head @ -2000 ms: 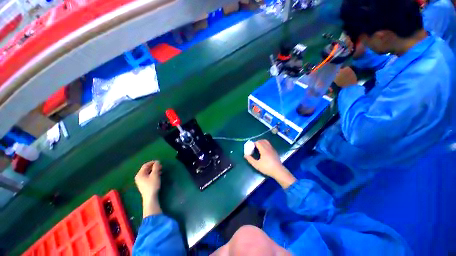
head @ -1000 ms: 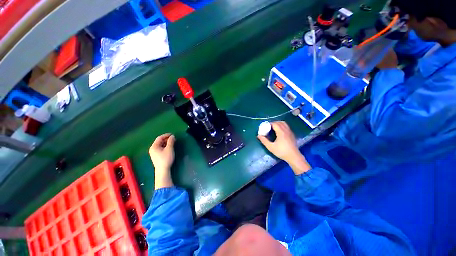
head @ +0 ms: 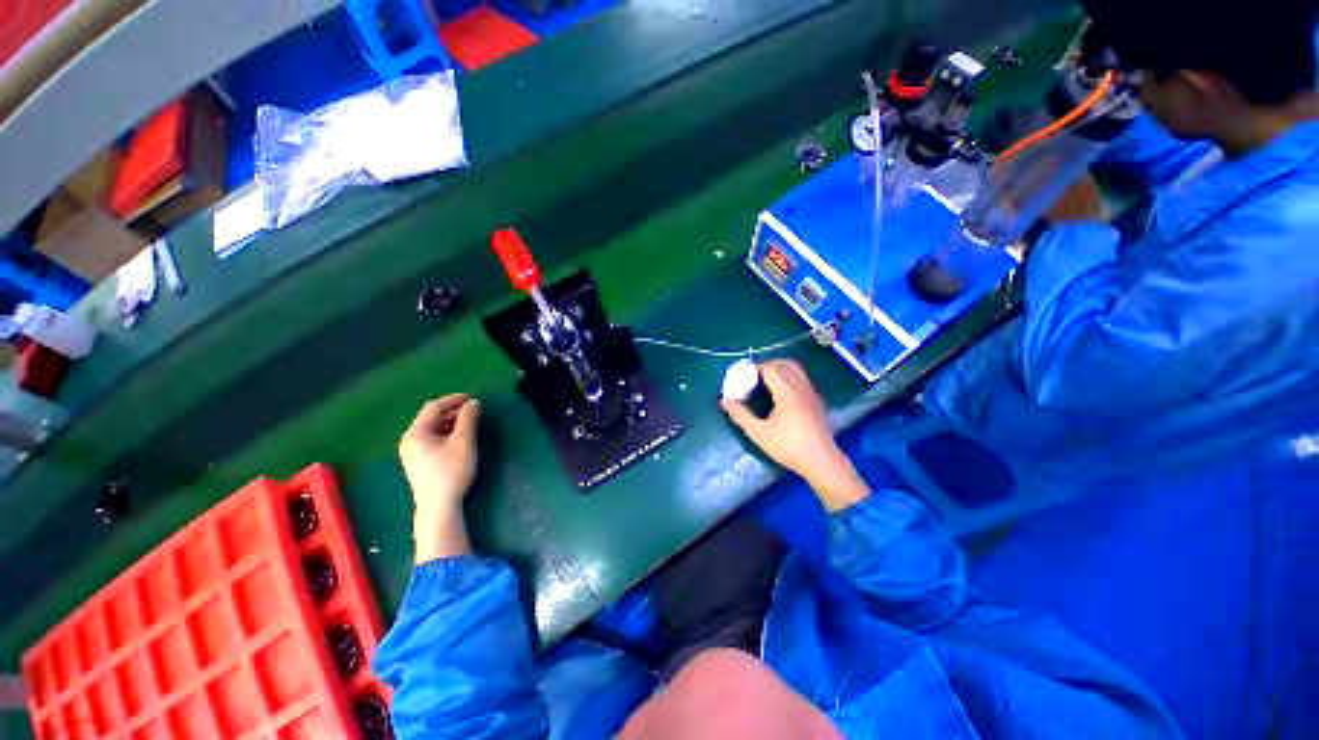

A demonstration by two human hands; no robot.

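Note:
The toggle clamp fixture (head: 590,390) stands on the green bench between my hands, its red handle (head: 514,259) pointing up and away. My right hand (head: 784,419) holds a small white round-faced object (head: 741,380) between thumb and fingers, right of the fixture. Whether it is the bottle cannot be told. My left hand (head: 441,441) is left of the fixture with fingertips pinched together. Anything small between them is hidden. Neither hand touches the fixture.
Red blister tray (head: 188,629) lies at lower left, over a lower tray (head: 337,600) with dark parts. Round black parts (head: 438,299) sit on the green belt. A blue control box (head: 882,260), with a pale tube to the fixture, and a neighbouring worker (head: 1201,275) are right.
The round black part on the belt has moved left, away from the fixture. The camera view has shifted. My right hand still holds the white object, and my left hand stays pinched beside the fixture.

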